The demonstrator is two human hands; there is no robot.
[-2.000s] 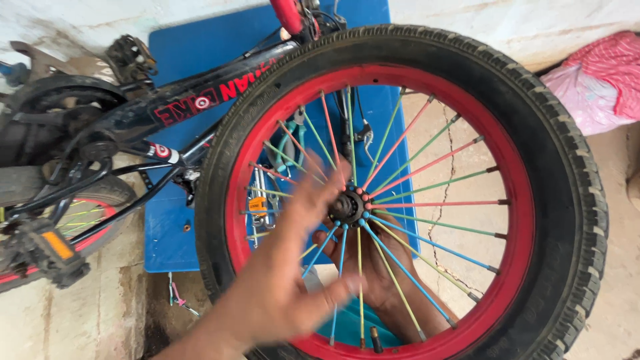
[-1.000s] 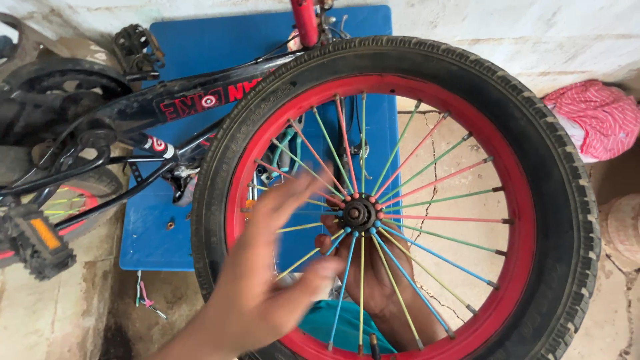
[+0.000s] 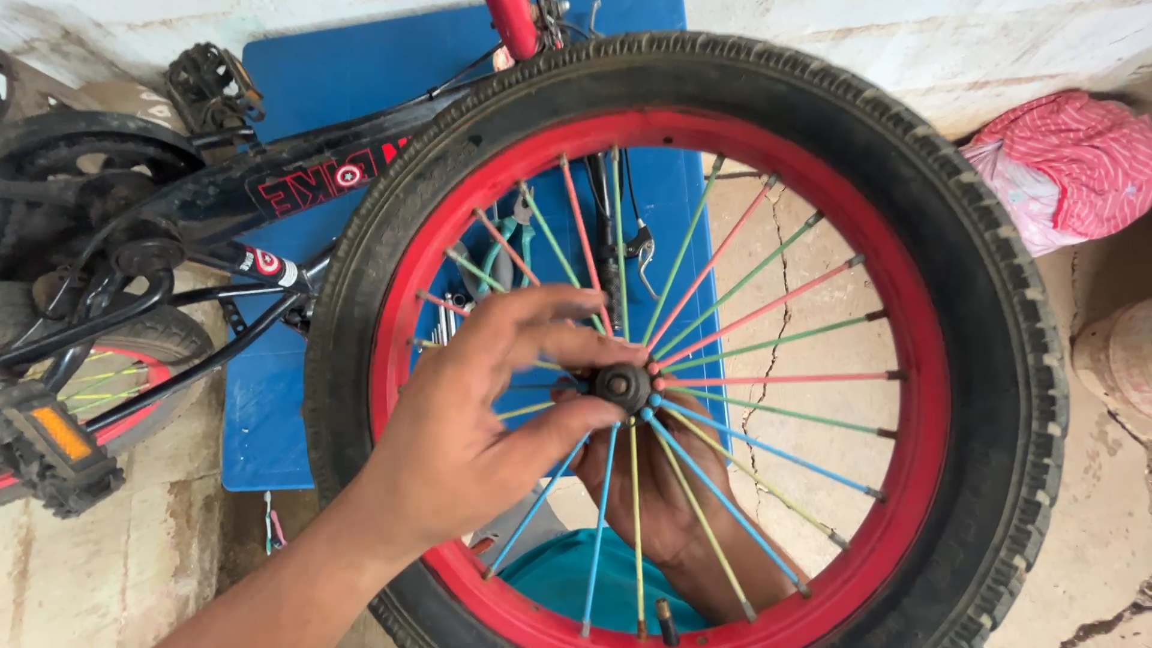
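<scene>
A bicycle wheel with a red rim (image 3: 922, 378), black knobby tire (image 3: 999, 360) and multicoloured spokes faces me. My left hand (image 3: 477, 414) comes from the lower left in front of the spokes, its thumb and fingertips around the dark round end of the hub (image 3: 623, 387), where an axle tip shows in the centre. Behind the spokes, my right hand (image 3: 661, 490) is at the back of the hub, palm towards me; its fingertips are partly hidden by the hub and my left hand. A tire valve (image 3: 666, 621) sticks up from the lower rim.
Behind the wheel, a blue table (image 3: 270, 450) bears pliers with teal handles (image 3: 499, 256), wrenches (image 3: 444, 324) and a brake lever (image 3: 643, 256). A dark bicycle frame (image 3: 297, 171) with a pedal (image 3: 67, 441) lies at left. Pink striped cloth (image 3: 1098, 171) is at the upper right.
My left hand, blurred and held off the hub with its fingers apart, has moved in to the hub's end. My right hand stays behind the spokes.
</scene>
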